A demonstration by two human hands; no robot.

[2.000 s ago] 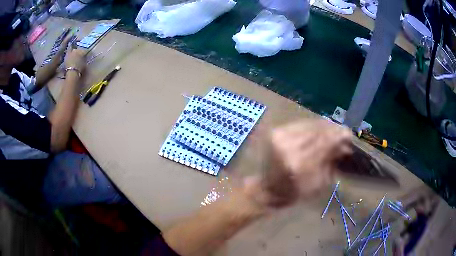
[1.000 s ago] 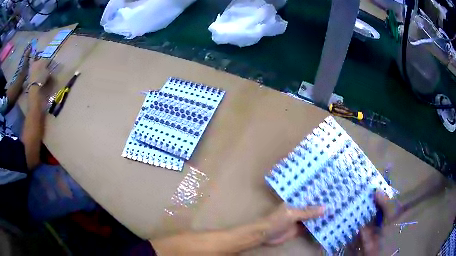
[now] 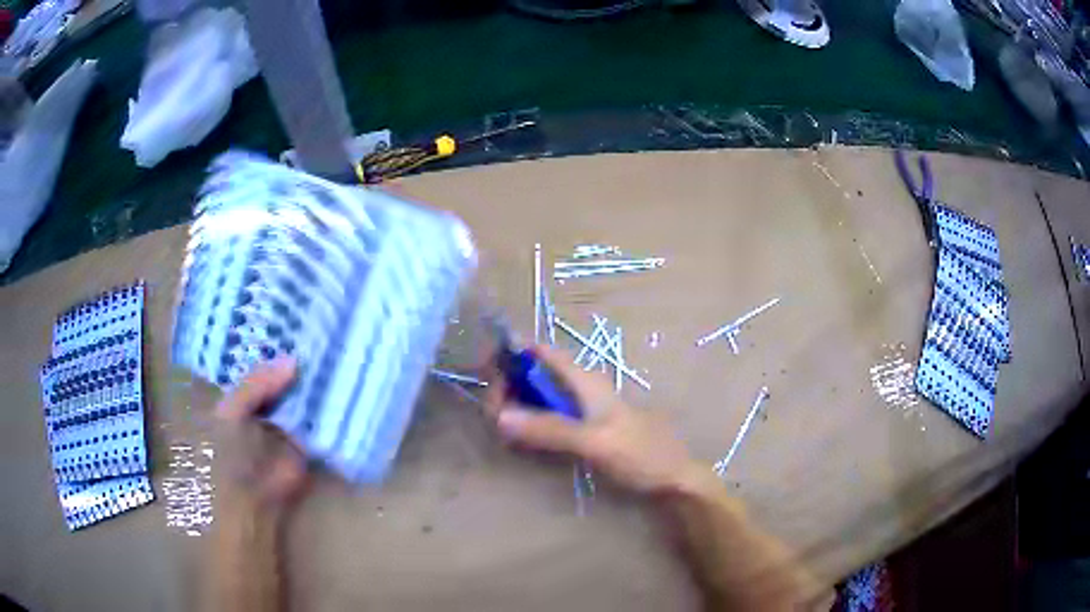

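My left hand (image 3: 265, 448) holds a white-blue PCB panel (image 3: 317, 311) by its lower edge, raised over the table and blurred. Its thumb lies on the dotted face. My right hand (image 3: 586, 418) grips the blue-handled cutters (image 3: 536, 380), their short jaws pointing up and left towards the panel's right edge, with a gap between them. Thin white waste strips (image 3: 610, 347) lie loose on the table beyond and right of the cutters.
Stacked panels (image 3: 98, 407) lie at the far left, others (image 3: 966, 317) at the right by purple-handled pliers (image 3: 918, 179). Pale scraps (image 3: 896, 377) lie near both. A metal post (image 3: 299, 84), yellow-and-black screwdriver (image 3: 412, 155) and plastic bags (image 3: 191, 90) are behind.
The view has swung right; the neighbouring worker is out of sight. The held panel has turned and lifted. The blue cutters now show clearly in my right hand, apart from the panel.
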